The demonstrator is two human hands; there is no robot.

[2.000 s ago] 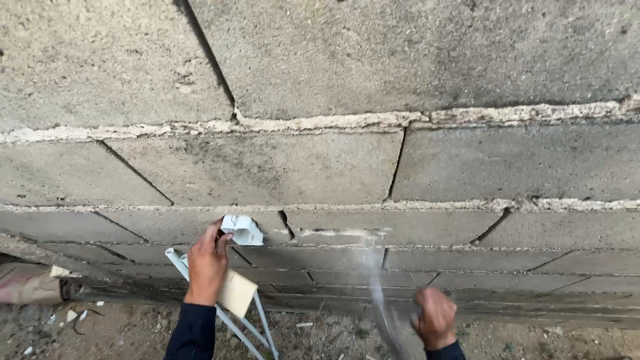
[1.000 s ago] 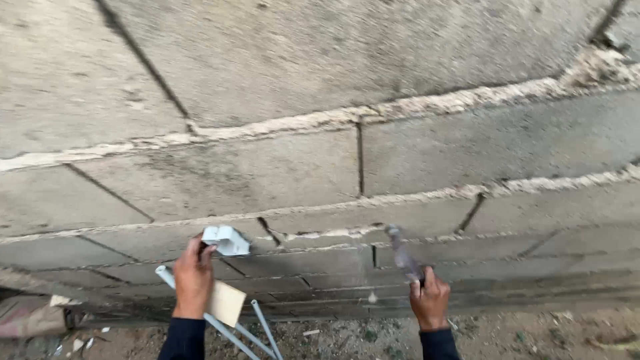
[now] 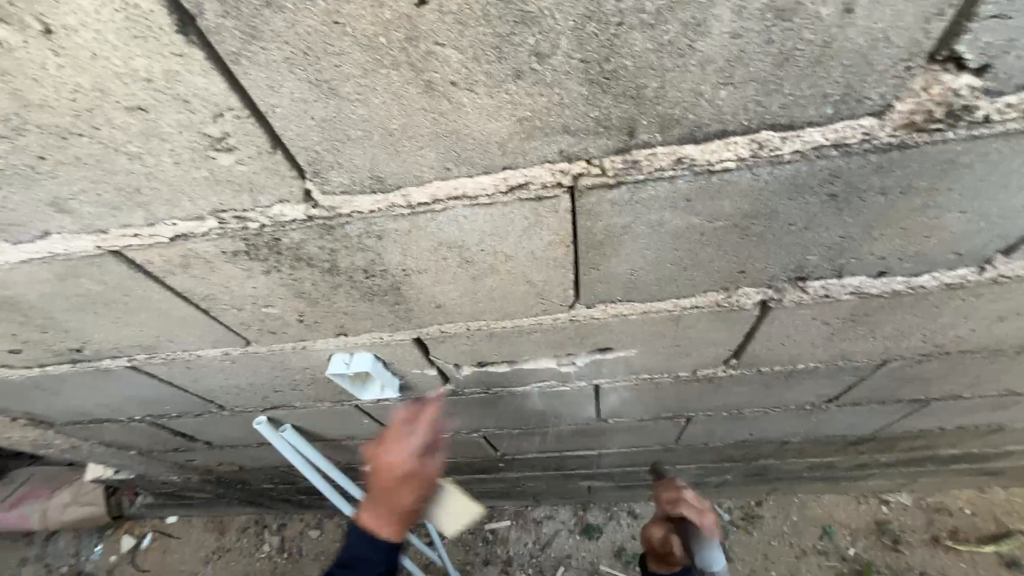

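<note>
On the concrete block wall point(image 3: 448, 264), a white plastic electrical box point(image 3: 363, 376) stands out from a block, left of a chipped pale groove point(image 3: 544, 364). My left hand point(image 3: 408, 460) is blurred, its fingertips near the left end of the groove; whether they touch the wall cannot be told. Lower right, my right hand point(image 3: 680, 524) is closed around a hammer-like tool point(image 3: 707, 555), whose shape is partly hidden and blurred. White plastic pipes point(image 3: 316, 472) lean behind my left wrist, and a pale flat square piece point(image 3: 456, 509) shows beside it.
Rough mortar joints point(image 3: 480, 188) run across the wall. Along its foot lies dirt ground point(image 3: 544, 536) with small rubble. A crumpled bag-like thing point(image 3: 56, 498) lies at the lower left. A dark gap point(image 3: 430, 360) opens between two blocks beside the box.
My left hand has left the white box and moved right, toward the groove. My right hand has lowered from the wall with the tool. The box stays on the wall without my hand.
</note>
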